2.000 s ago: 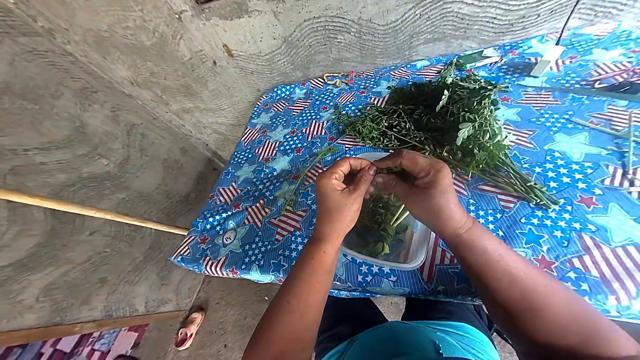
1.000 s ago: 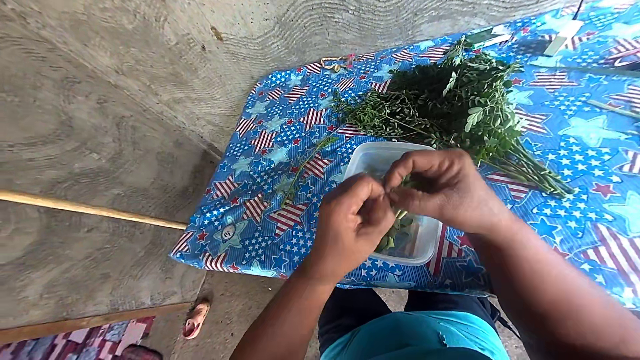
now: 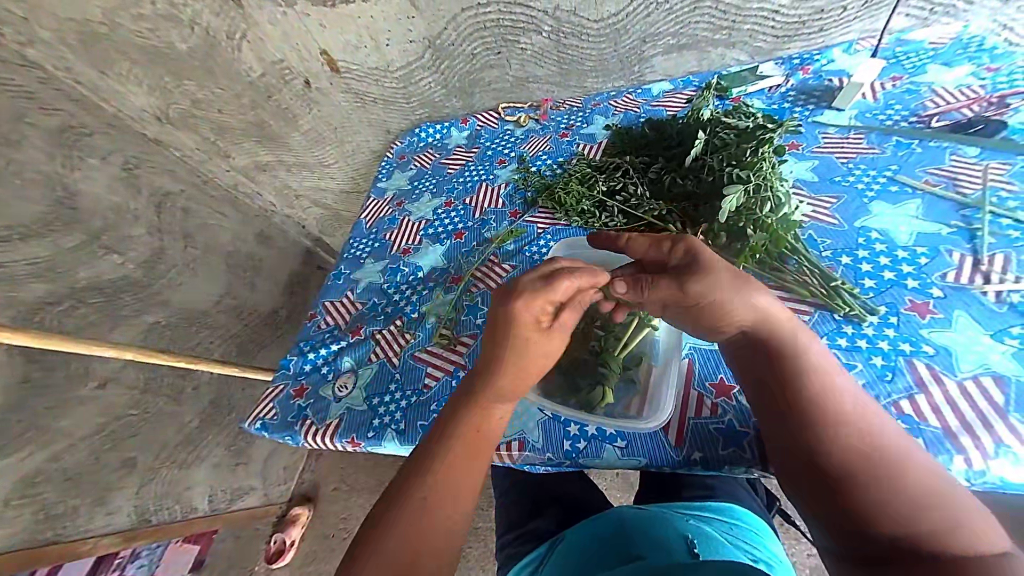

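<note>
My left hand (image 3: 540,324) and my right hand (image 3: 680,284) meet at the fingertips above a clear plastic container (image 3: 662,400). Whatever lies between the fingertips is too small or hidden to make out. Inside the container rests a bundle of green leaves with pale stems (image 3: 610,376). Just beyond my right hand a large heap of leafy green stalks (image 3: 704,176) lies on the table, its cut stems pointing right. One thin green sprig (image 3: 472,276) lies left of the container.
A star-patterned cloth (image 3: 344,344) covers the table, which stands against a concrete wall (image 3: 320,72). At the right lie loose stalks (image 3: 984,208) and a white object with a cord (image 3: 860,84). A wooden pole (image 3: 136,356) is at the left; a sandal (image 3: 288,534) is on the floor.
The fingers of my right hand are more extended than a second ago. Both hands have stayed together over the container.
</note>
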